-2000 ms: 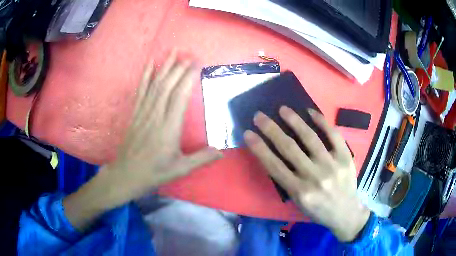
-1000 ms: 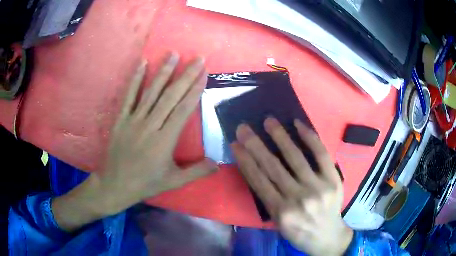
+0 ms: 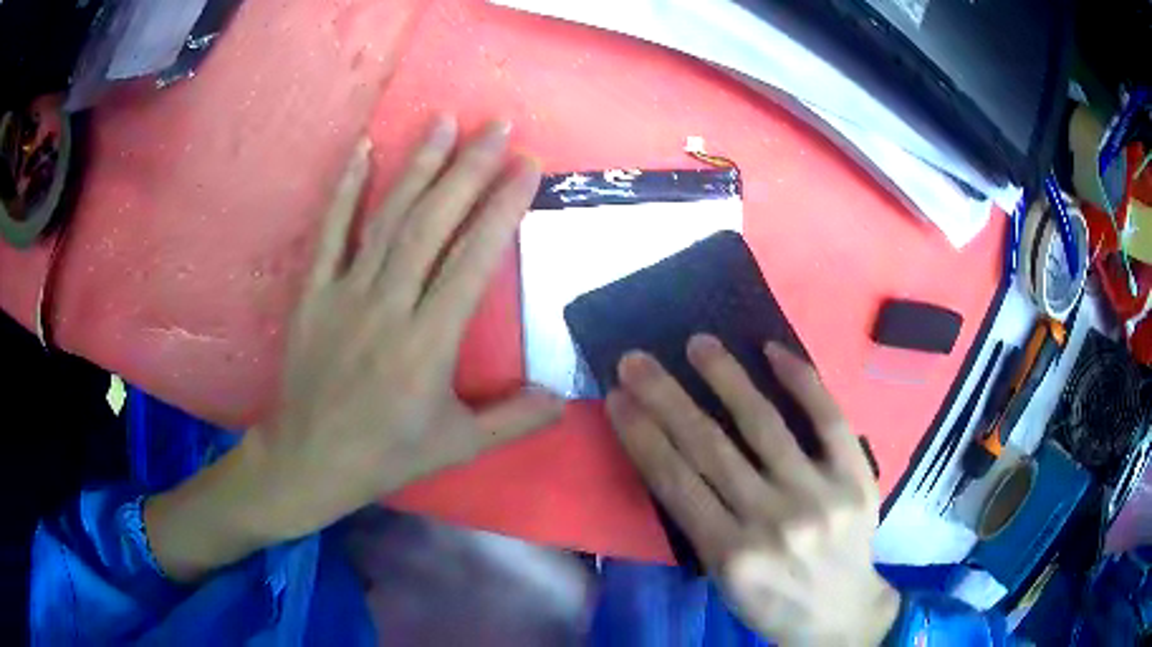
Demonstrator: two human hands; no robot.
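Note:
The silver-white battery (image 3: 619, 247) lies flat on the red mat, with a black tape strip along its far edge and thin leads (image 3: 710, 154) with a small white connector at the far right corner. A flat black plate (image 3: 689, 297) lies slanted over the battery's near right part. My right hand (image 3: 758, 487) is bare and rests on the plate, fingers spread, covering its near part. My left hand (image 3: 379, 335) is bare and flat on the mat left of the battery, fingers spread; its thumb tip is at the battery's near left corner.
A small black block (image 3: 917, 326) lies right of the plate. White papers (image 3: 809, 108) under a dark panel (image 3: 941, 76) are at the far right. Tweezers (image 3: 956, 423), an orange-black tool (image 3: 1021, 386) and tape rolls (image 3: 1055, 259) lie at the right. Another roll (image 3: 36, 177) and a plastic bag (image 3: 133, 44) are left.
The black plate under my right hand has slid up over the battery towards its tape strip, then back towards me, showing more of the white face. My left hand has settled left of the battery.

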